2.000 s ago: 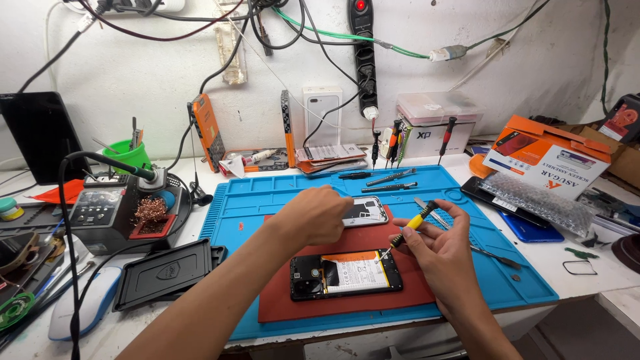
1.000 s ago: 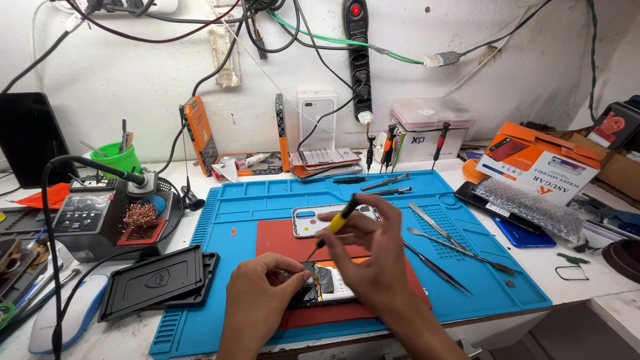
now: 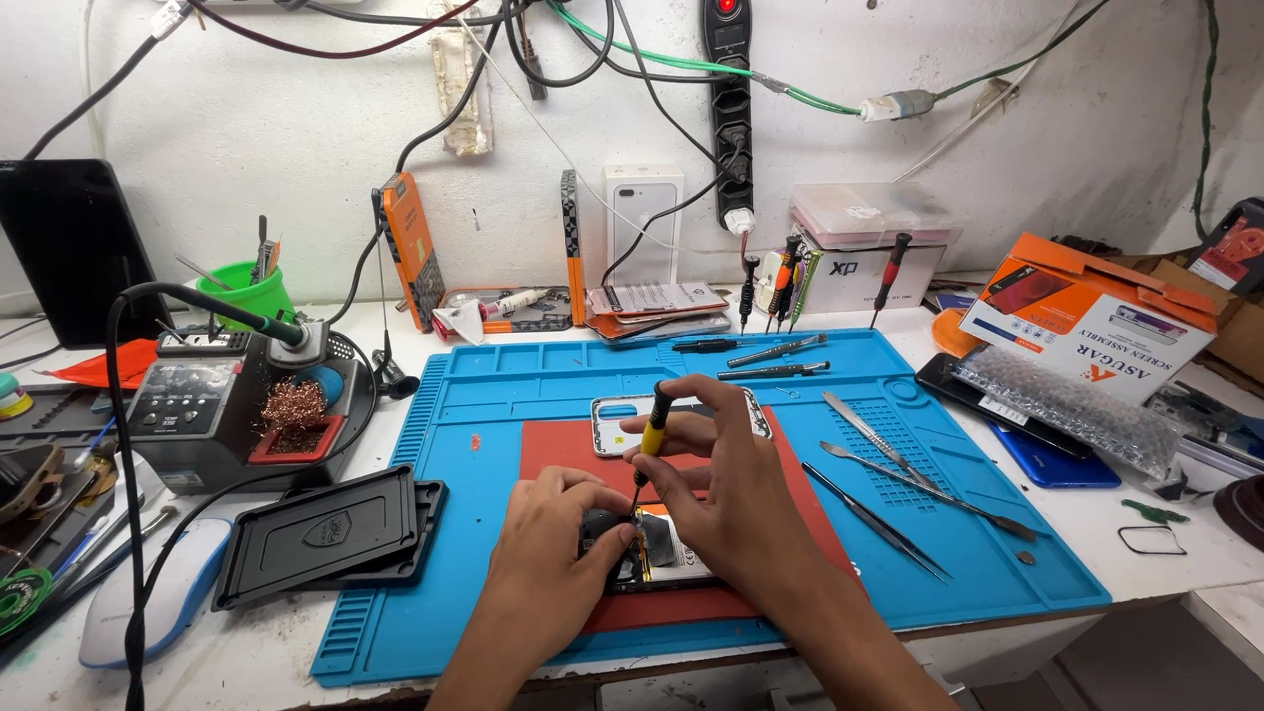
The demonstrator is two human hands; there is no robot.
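Note:
An opened smartphone (image 3: 671, 545) with its battery showing lies on a red mat (image 3: 553, 444) over the blue silicone work mat (image 3: 464, 395). My right hand (image 3: 736, 494) grips a yellow and black precision screwdriver (image 3: 653, 434), held nearly upright with its shaft down at the phone's left part. My left hand (image 3: 563, 553) rests on that end of the phone, thumb and fingers near the driver's tip, which the fingers partly hide. Whether the left fingers pinch anything cannot be seen. Behind my right hand lies a phone's back cover or frame (image 3: 614, 410), partly covered by that hand.
Metal tweezers (image 3: 879, 523) and metal spudgers (image 3: 928, 489) lie right on the blue mat. At left are black trays (image 3: 326, 528), a soldering station (image 3: 197, 405) and a computer mouse (image 3: 158, 592). Upright screwdrivers (image 3: 785, 276) stand behind; a bubble-wrapped package (image 3: 1066, 405) sits at right.
My left hand has come from above the phone's far side down to its left end. The screwdriver, tilted in my right hand earlier, now stands nearly upright over the phone's left part.

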